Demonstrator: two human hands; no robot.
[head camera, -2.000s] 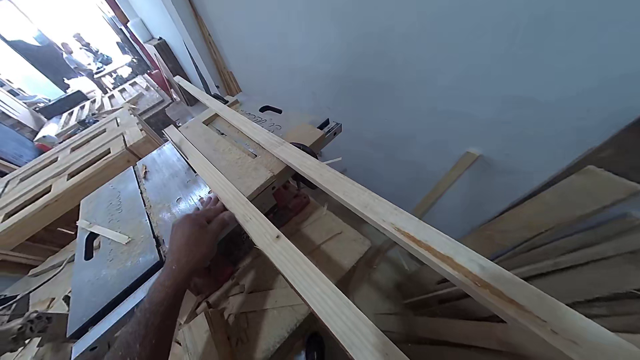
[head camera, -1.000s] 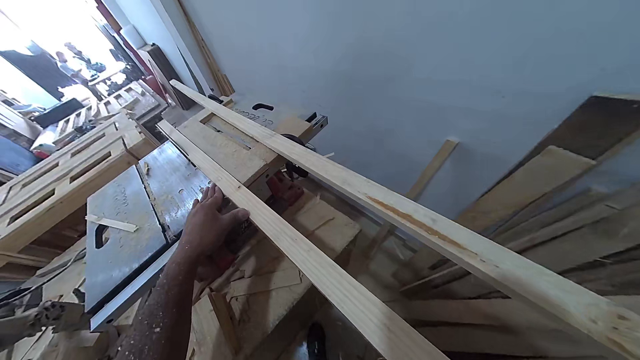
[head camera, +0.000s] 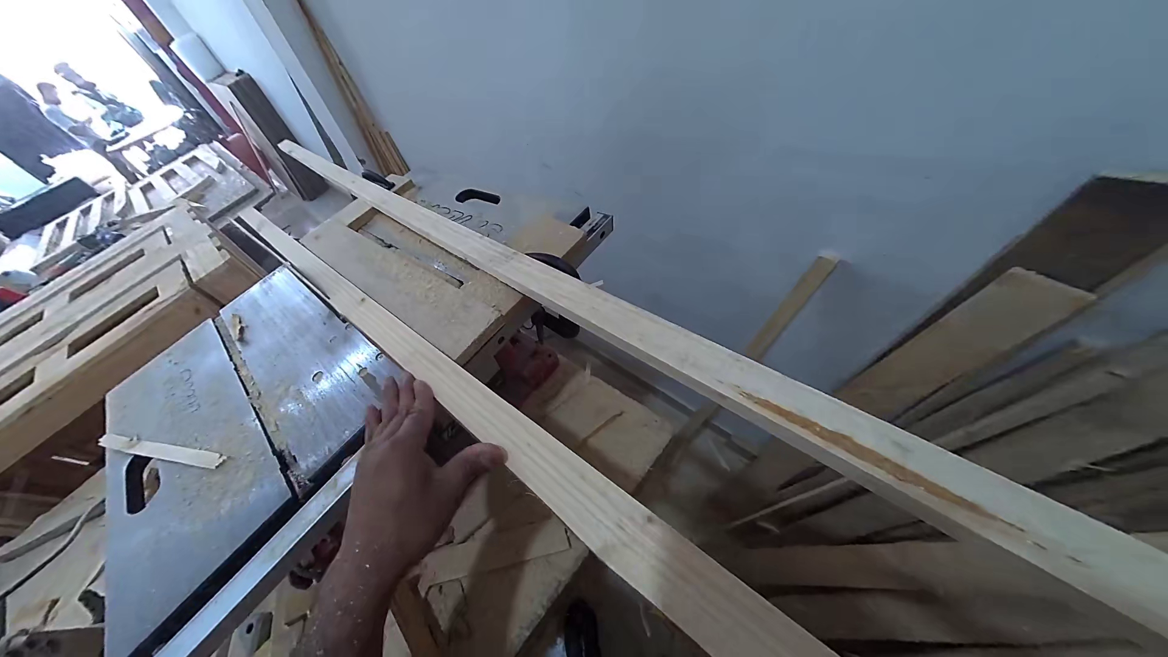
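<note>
My left hand (head camera: 401, 474), dusted with sawdust, rests against the near side of a long wooden strip (head camera: 511, 429), its thumb and fingertips touching the strip's edge. The strip lies along a metal table saw top (head camera: 301, 365). A second long wooden strip (head camera: 639, 328) with a brown streak runs roughly beside it to the right, across a wooden board (head camera: 411, 283) with a slot cut in it. A thin offcut (head camera: 164, 451) lies on the saw top near an oval hole. My right hand is out of view.
Stacked wooden frames (head camera: 137, 319) stand at the left. Several rough boards (head camera: 985, 456) lean by the wall at the right, with a narrow batten (head camera: 789, 310) next to them. Scrap wood (head camera: 584, 424) lies below the saw. People (head camera: 78, 109) are far off at the upper left.
Between one second ago and now, the near strip's far end has moved slightly closer along the saw. My left hand stays at the strip's side. The view has shifted a little.
</note>
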